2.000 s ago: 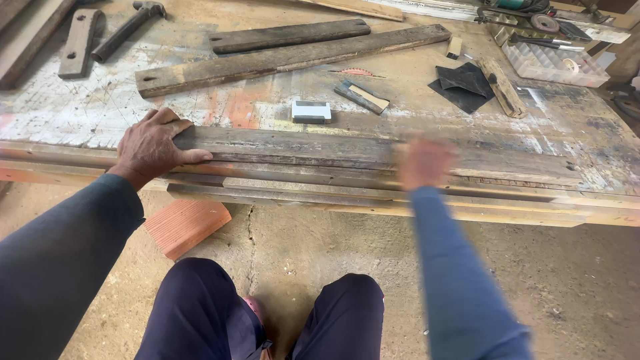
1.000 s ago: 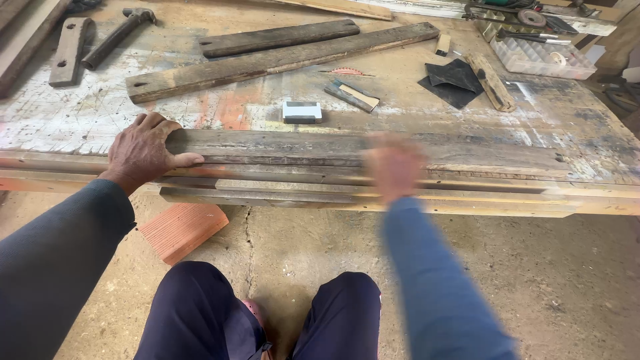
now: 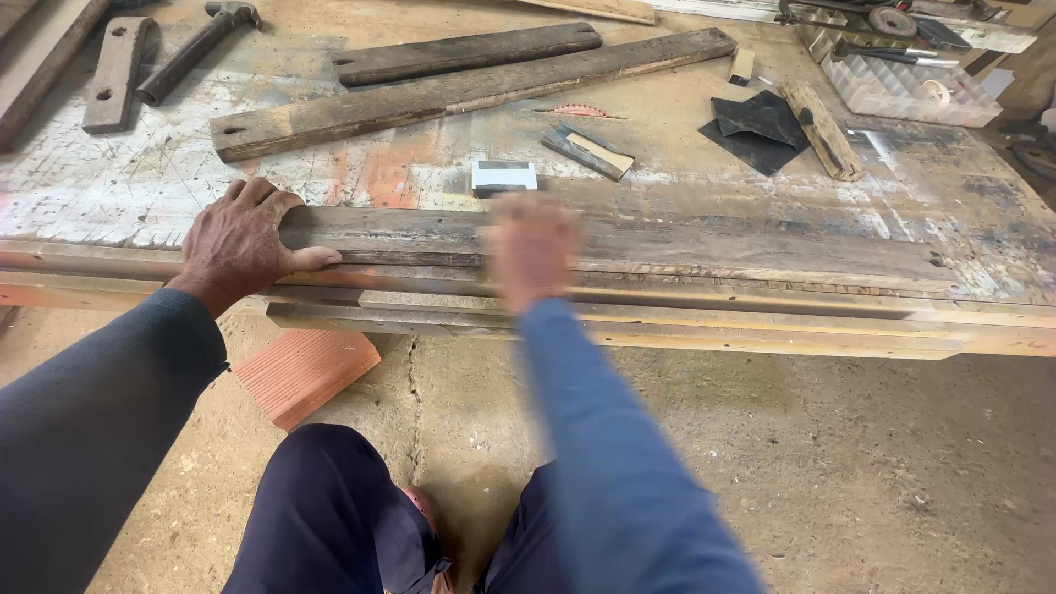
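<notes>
Along the front edge of the wooden workbench (image 3: 280, 177) lies a long weathered board (image 3: 709, 243) with a hole near its right end. My left hand (image 3: 239, 239) grips the board's left end, thumb along the near edge and fingers over the top. My right hand (image 3: 532, 247), blurred by motion, is on or just over the middle of the board; whether it holds something is hidden. Just behind the board sit a small white and dark block (image 3: 504, 177) and a thin block wrapped in dark sheet (image 3: 589, 152). Folded black sheets, probably sandpaper (image 3: 759, 132), lie farther right.
Two other old boards, a long one (image 3: 478, 91) and a shorter one (image 3: 470, 54), lie behind. A hammer (image 3: 198, 54) and a short holed board (image 3: 118, 74) are at the back left. At the right are a wood piece (image 3: 821, 132) and a plastic organizer (image 3: 907, 87). A ridged brick (image 3: 309, 371) rests on the floor.
My right hand has moved left along the board since two seconds ago, then right of the middle. My left hand has stayed at the board's left end.
</notes>
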